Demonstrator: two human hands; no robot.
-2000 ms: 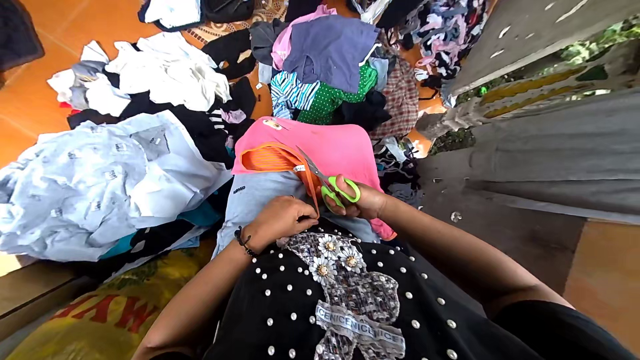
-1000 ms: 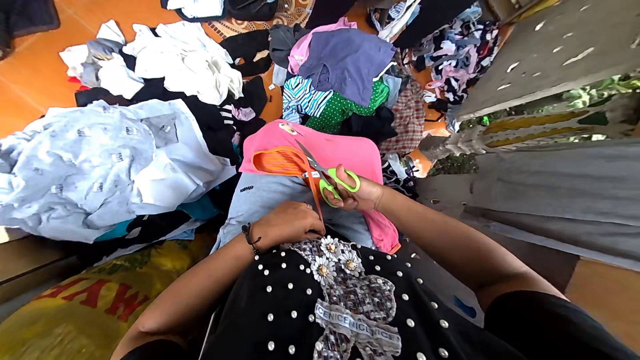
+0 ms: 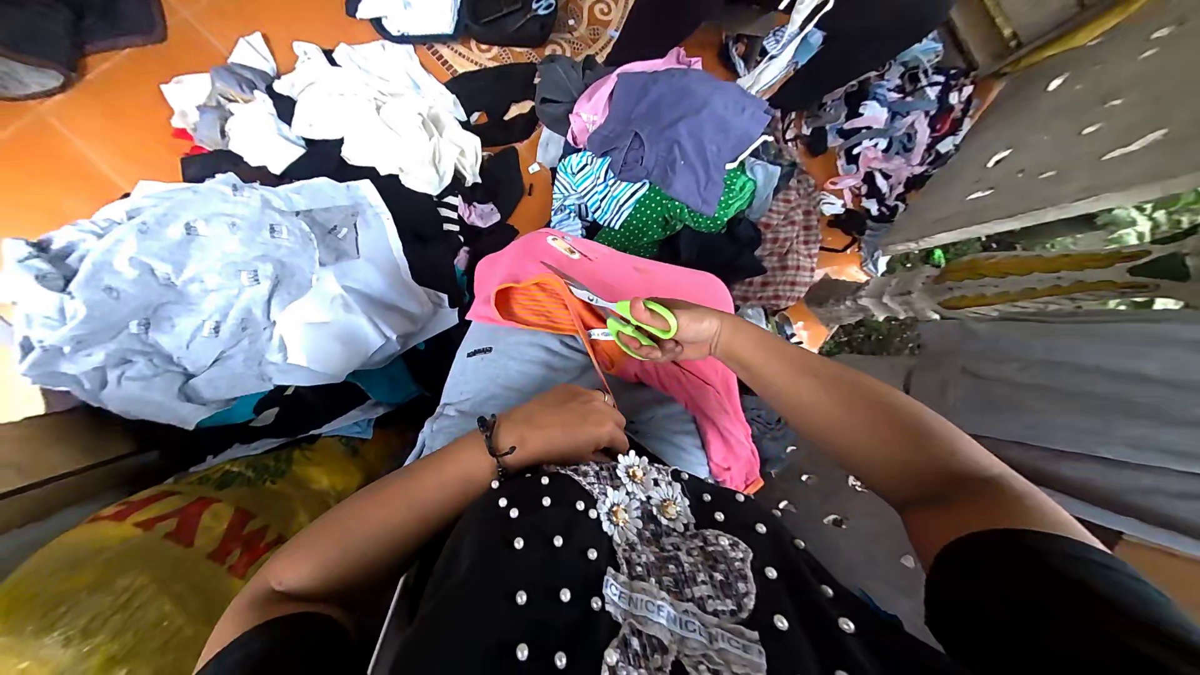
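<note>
A pink garment with an orange inside (image 3: 647, 272) lies over my lap, on light grey-blue cloth (image 3: 506, 366). My right hand (image 3: 680, 330) holds green-handled scissors (image 3: 623, 314), their metal blades pointing up and left over the garment's orange opening. Near my waist, my left hand (image 3: 572, 427) is closed on the lower end of a narrow orange strip (image 3: 592, 352), which runs up to the garment beside the blades. A small white label (image 3: 600, 334) shows next to the scissors. The left fingertips are partly hidden.
White clothes (image 3: 375, 112) and a printed pale cloth (image 3: 187, 281) are heaped to the left. Ahead sit a purple garment (image 3: 680, 131) and a green dotted one (image 3: 656, 217). A yellow sack (image 3: 178, 534) stands at lower left, a grey wall (image 3: 1050, 122) at right.
The view has shifted slightly. The scissors stay in my right hand by the garment's orange opening, and my left hand keeps its hold near my waist.
</note>
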